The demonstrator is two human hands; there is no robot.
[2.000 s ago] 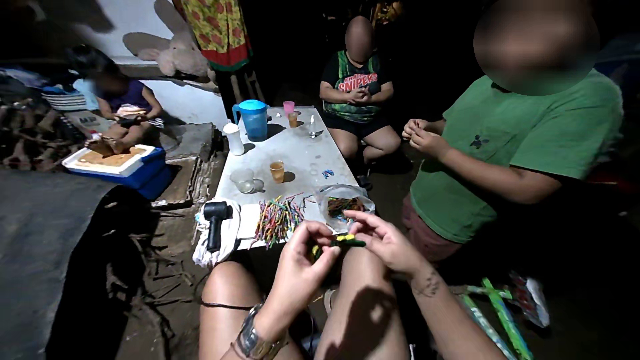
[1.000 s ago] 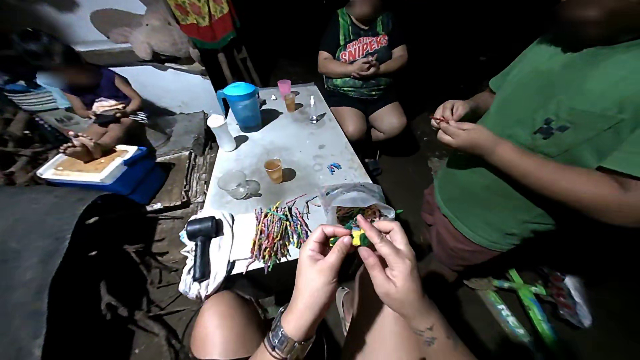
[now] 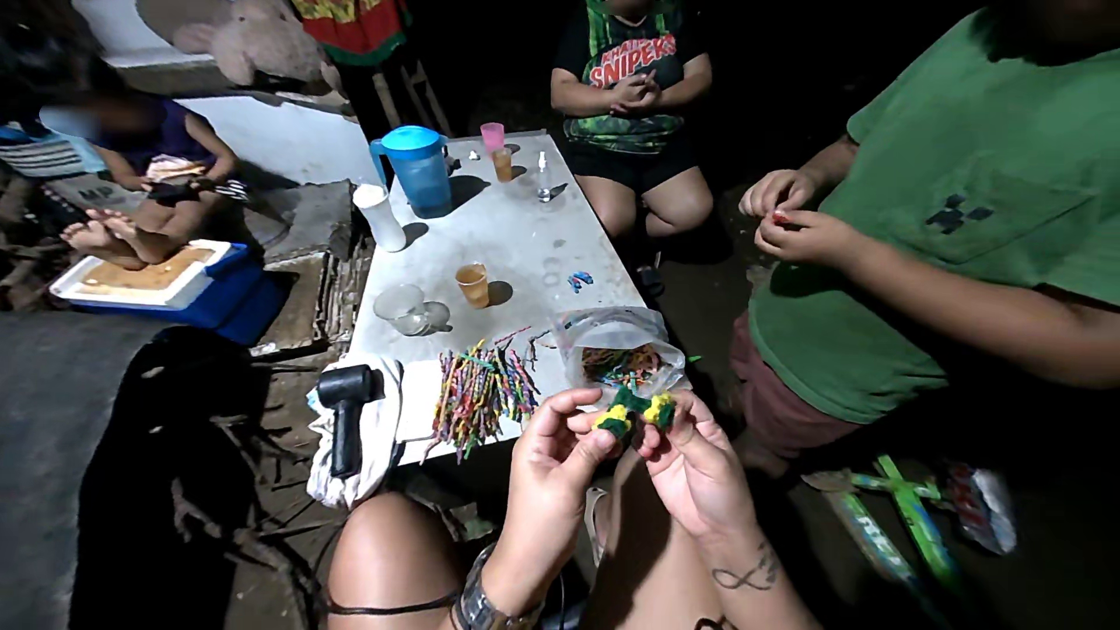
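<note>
Between my hands is a small green and yellow fuzzy piece point(image 3: 633, 404), its material unclear. My left hand point(image 3: 564, 477) pinches its left end between thumb and fingers. At its right end, my right hand point(image 3: 700, 464) grips it the same way. Just beyond my hands, a clear plastic bag point(image 3: 612, 337) holds a tangle of coloured strands. To its left lies a bundle of thin multicoloured twisted strands point(image 3: 484, 394) at the table's near edge. Small blue pieces point(image 3: 579, 281) rest on the table point(image 3: 525, 227) behind the bag.
A black handheld device point(image 3: 347, 420) lies on a white cloth at the near left corner. Cups, a blue pitcher point(image 3: 420, 175), a white container point(image 3: 380, 219) and a small bottle point(image 3: 543, 179) stand on the table. One person stands at right, another sits beyond the table, another at left.
The green and yellow piece, mostly covered by my fingers earlier, now shows more fully, with my hands at its two ends. The view has shifted somewhat.
</note>
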